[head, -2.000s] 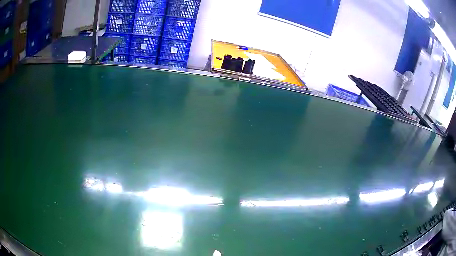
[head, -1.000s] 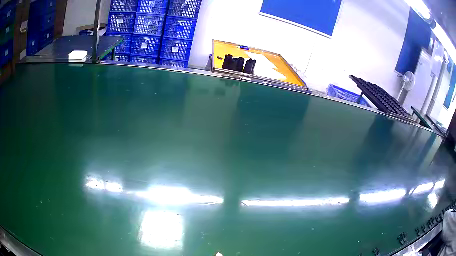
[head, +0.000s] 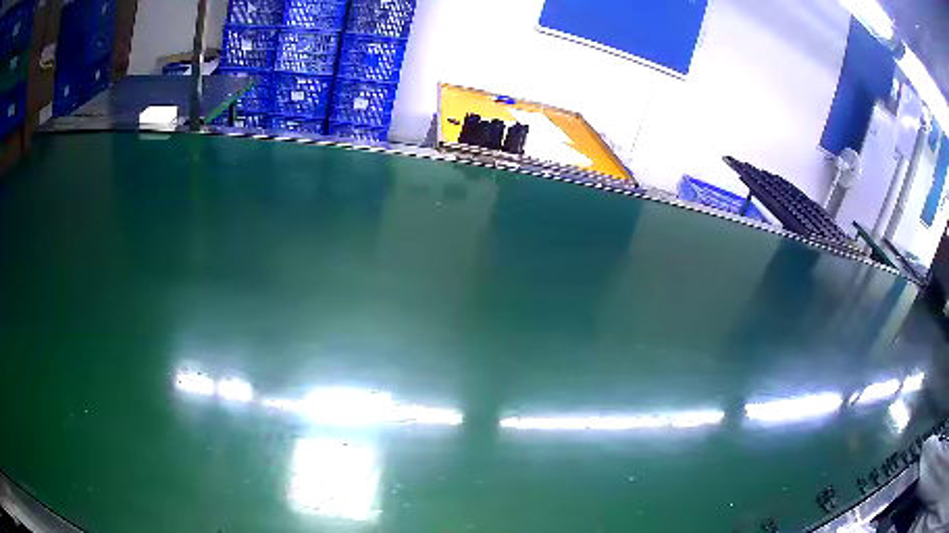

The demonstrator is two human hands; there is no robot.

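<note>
The wide dark green conveyor belt [head: 416, 302] fills most of the view, with white light reflections on it. Several small black parts [head: 826, 500] stand spaced along the belt's near edge at the lower right. They are small and their shape is hard to make out. Neither my left hand nor my right hand can be made out in the picture.
Across the belt stands a far yellow tray [head: 598, 141] with black blocks [head: 492, 134]. Blue crates [head: 307, 73] are stacked by the wall. Black slatted racks [head: 796, 203] stand at the right. A pale sleeve or cloth [head: 933, 484] is cut off at the right edge.
The small black parts at the lower right have shifted a little left and down along the belt edge. A small pale spot at the bottom centre is gone.
</note>
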